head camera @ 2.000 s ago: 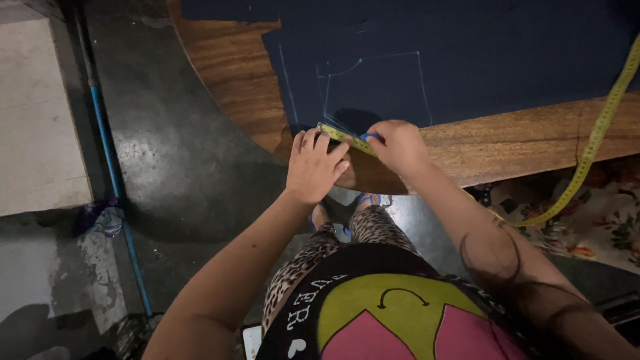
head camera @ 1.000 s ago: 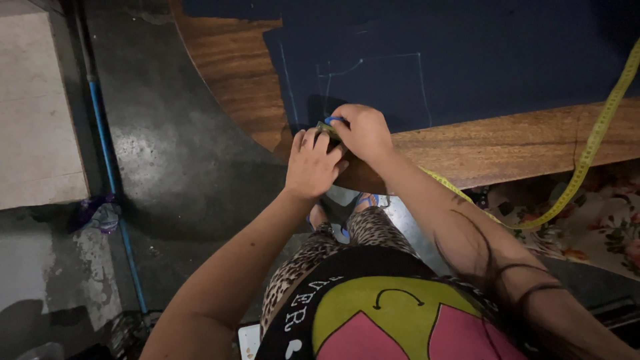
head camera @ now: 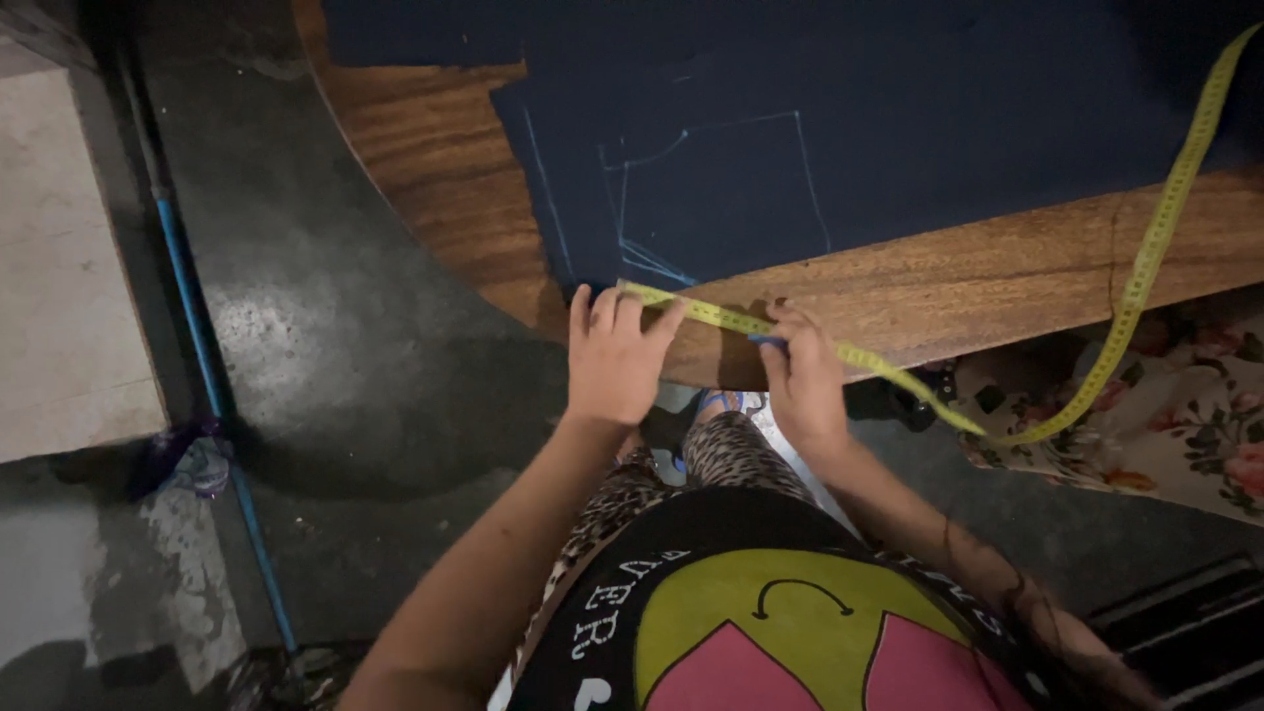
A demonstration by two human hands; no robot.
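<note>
Dark blue fabric (head camera: 731,188) with light blue chalk lines lies on a wooden table (head camera: 425,168). My left hand (head camera: 617,346) presses the end of a yellow tape measure (head camera: 721,316) at the fabric's lower left edge. My right hand (head camera: 810,380) grips the tape farther right, over the table edge, along with a small blue piece (head camera: 767,340), likely tailor's chalk. Between the hands the tape runs straight. Past my right hand it hangs off the table, then loops back up over the fabric at the right.
The table's curved edge faces me. Floral cloth (head camera: 1165,415) hangs below it at the right. A blue pole (head camera: 193,296) stands at the left beside a pale tiled surface (head camera: 69,267), with a crumpled plastic bag (head camera: 202,464) against it. A black slatted object (head camera: 1185,612) is at lower right.
My right hand, close against my left a second ago, has moved right and down along the tape. More tape now shows between the hands. My left hand stays near the same fabric edge.
</note>
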